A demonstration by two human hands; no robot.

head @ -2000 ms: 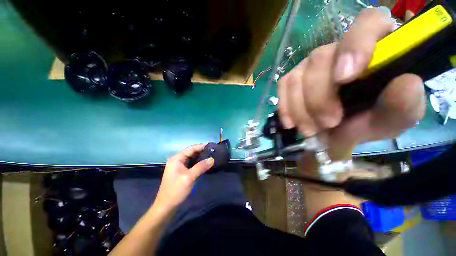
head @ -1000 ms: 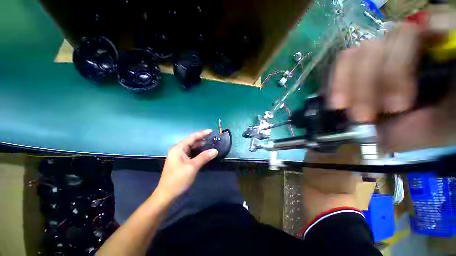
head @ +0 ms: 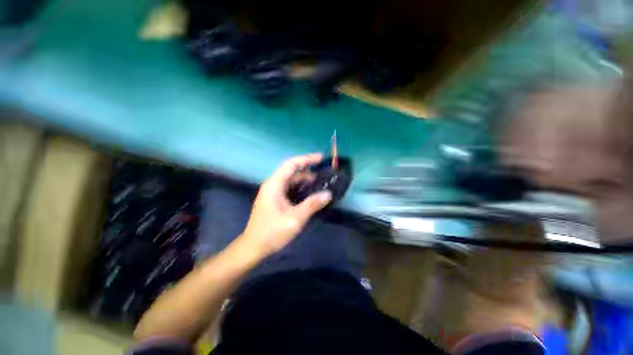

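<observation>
The picture is blurred. My left hand [head: 281, 208] holds a black round motor housing [head: 339, 179] at the bench's front edge, thumb in front and fingers behind. Thin orange motor lead wires [head: 335, 151] stick up from it. My right hand [head: 572, 142] is at the right, strongly smeared, around the dark body of the electric screwdriver [head: 486, 182]. The screwdriver's metal nose [head: 413, 223] points left toward the housing, with a gap between them. The grip itself is hard to make out.
A large carton [head: 395, 102] with black housings [head: 267, 69] at its opening lies on the green bench [head: 139, 90]. A floor carton [head: 69, 201] full of black parts is at lower left. Blue crates [head: 611, 326] show at lower right.
The whole view has shifted and tilted, so the bench edge now slopes down to the right. My left hand still holds the housing; my right hand and screwdriver appear farther right.
</observation>
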